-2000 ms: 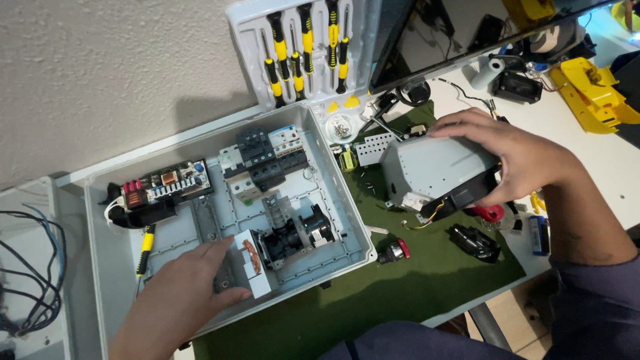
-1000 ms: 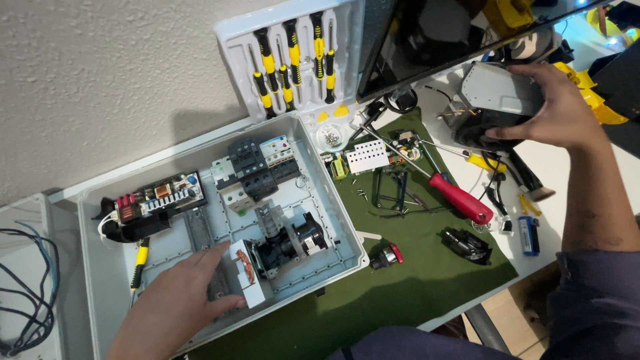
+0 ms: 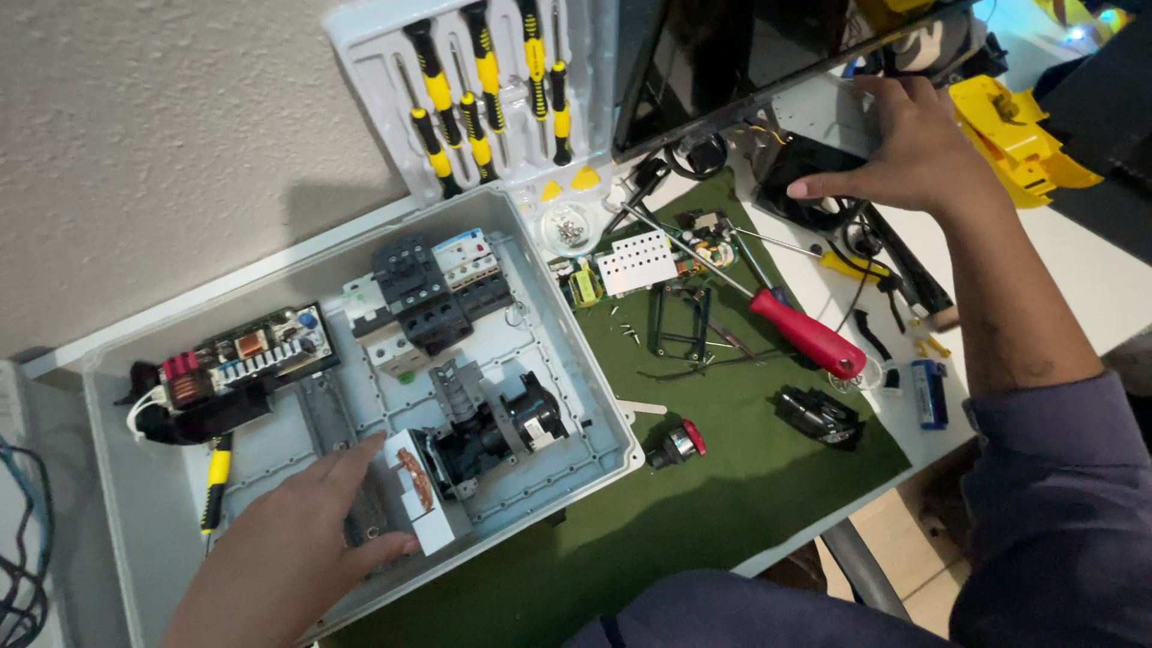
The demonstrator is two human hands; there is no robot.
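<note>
My left hand (image 3: pixel 306 531) reaches into a grey plastic enclosure (image 3: pixel 589 328), its fingertips and thumb at a white block with a copper-coloured part (image 3: pixel 423 495) on a black assembly. My right hand (image 3: pixel 909 144) grips a grey metal housing (image 3: pixel 823 112) with a black part below it, near the monitor's lower edge. The enclosure also holds a circuit board with copper coils (image 3: pixel 252 355), a black contactor (image 3: pixel 418 292) and a yellow and black screwdriver (image 3: pixel 216 484). On the green mat (image 3: pixel 576 585) lie a screwdriver with a red handle (image 3: pixel 805 333) and a perforated white metal plate (image 3: pixel 637 261) over a circuit board.
A tray of precision screwdrivers (image 3: pixel 576 90) leans at the wall beside a monitor (image 3: pixel 720 63). A small dish of screws (image 3: pixel 570 228), a red and black push button (image 3: pixel 679 444), a blue cylindrical cell (image 3: pixel 930 394) and a yellow plastic shell (image 3: pixel 1017 135) lie around. Cables (image 3: pixel 27 531) are at left.
My right hand has carried the grey housing from above the mat up and right toward the monitor, uncovering the red-handled screwdriver and perforated plate. My left hand stays at the white block.
</note>
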